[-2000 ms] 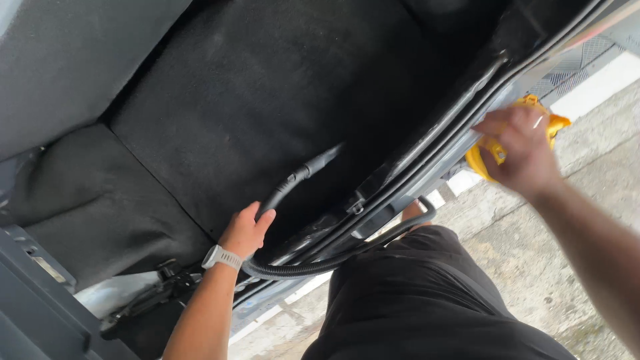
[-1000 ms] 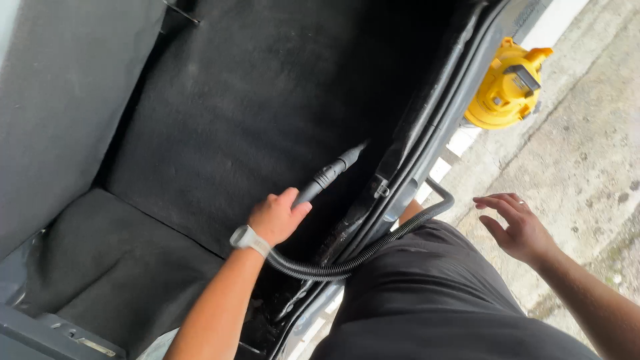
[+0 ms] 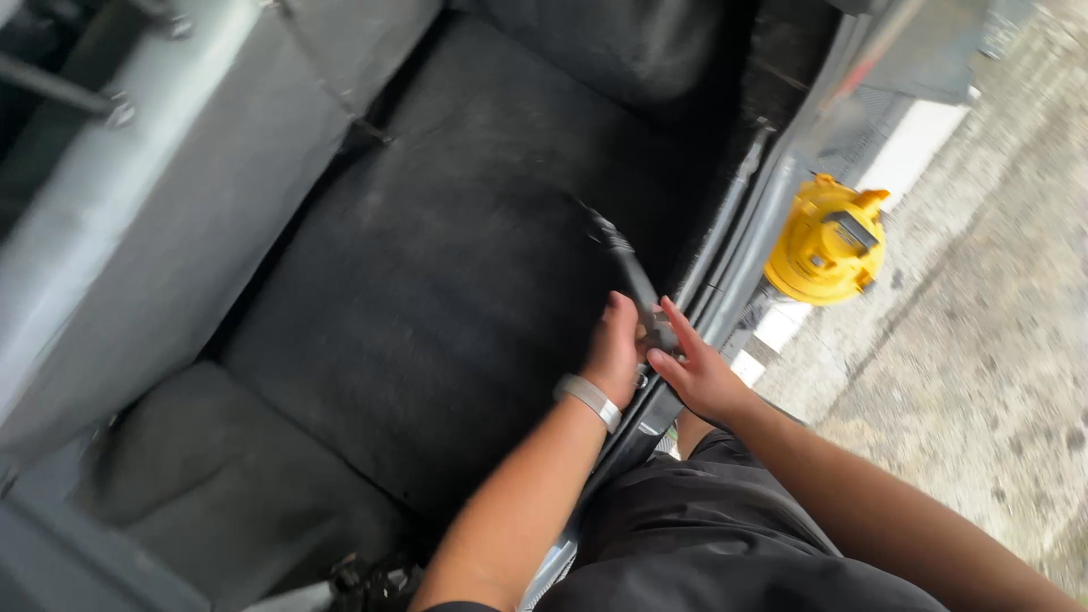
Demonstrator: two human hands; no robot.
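Note:
A black vacuum hose nozzle (image 3: 631, 270) points up and left over the dark carpeted vehicle floor (image 3: 408, 280). My left hand (image 3: 616, 353), with a pale watch band at its wrist, is closed around the lower part of the nozzle. On the other side of it, my right hand (image 3: 693, 365) is at the same part with thumb and fingers spread; whether it grips is unclear. Most of the hose is hidden behind my hands and legs. The yellow vacuum head (image 3: 826, 246) stands on the ground outside the door sill.
The metal door sill (image 3: 739, 246) runs diagonally beside my legs. A grey seat or panel (image 3: 229, 170) rises at the left, with metal rods (image 3: 64, 89) above it. Outside lies concrete pavement (image 3: 960, 340) with a white painted stripe (image 3: 914, 149).
My right hand was at the yellow vacuum head, then came away from it and is now beside my left hand at the nozzle. The nozzle now points up and left instead of up and right.

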